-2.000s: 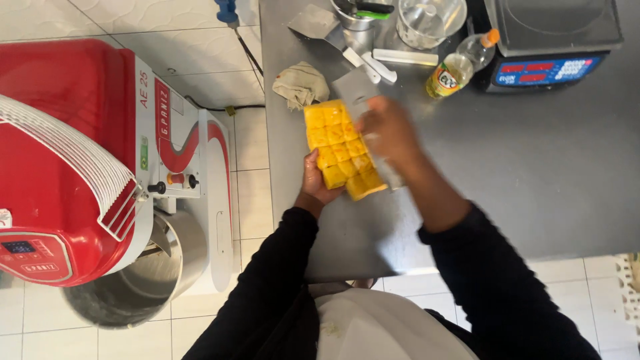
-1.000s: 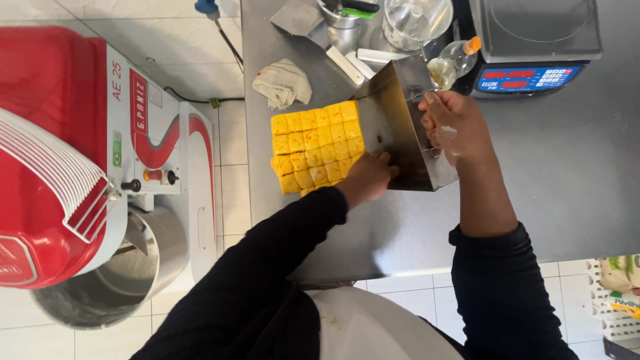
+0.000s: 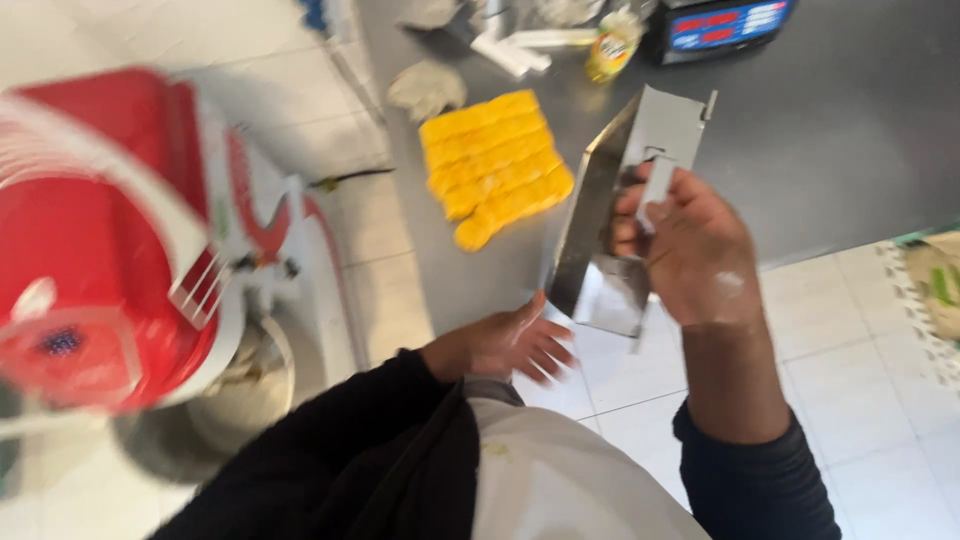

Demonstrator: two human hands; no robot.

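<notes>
My right hand (image 3: 694, 240) grips the handle of a metal scoop-like tray (image 3: 592, 217), lifted over the front edge of the grey work surface. My left hand (image 3: 521, 341) holds nothing; its fingers are spread just below the lower left corner of the metal tray, and it is slightly blurred. Left of the tray, a slab of yellow pieces in joined rows (image 3: 495, 165) lies on the work surface, with one rounded piece sticking out at its near end. A crumpled pale cloth (image 3: 427, 90) sits behind the slab's far left corner.
A bottle of yellowish liquid (image 3: 615, 45) and a digital scale (image 3: 727, 30) stand at the back. White bars (image 3: 510, 52) and a metal sheet lie near them. Left of the work surface stands a red mixer (image 3: 97, 225) with a wire guard and a metal bowl (image 3: 247, 375).
The metal tray has moved away from the yellow slab toward the front edge in my right hand. My left hand has drawn back from beside the slab toward my body.
</notes>
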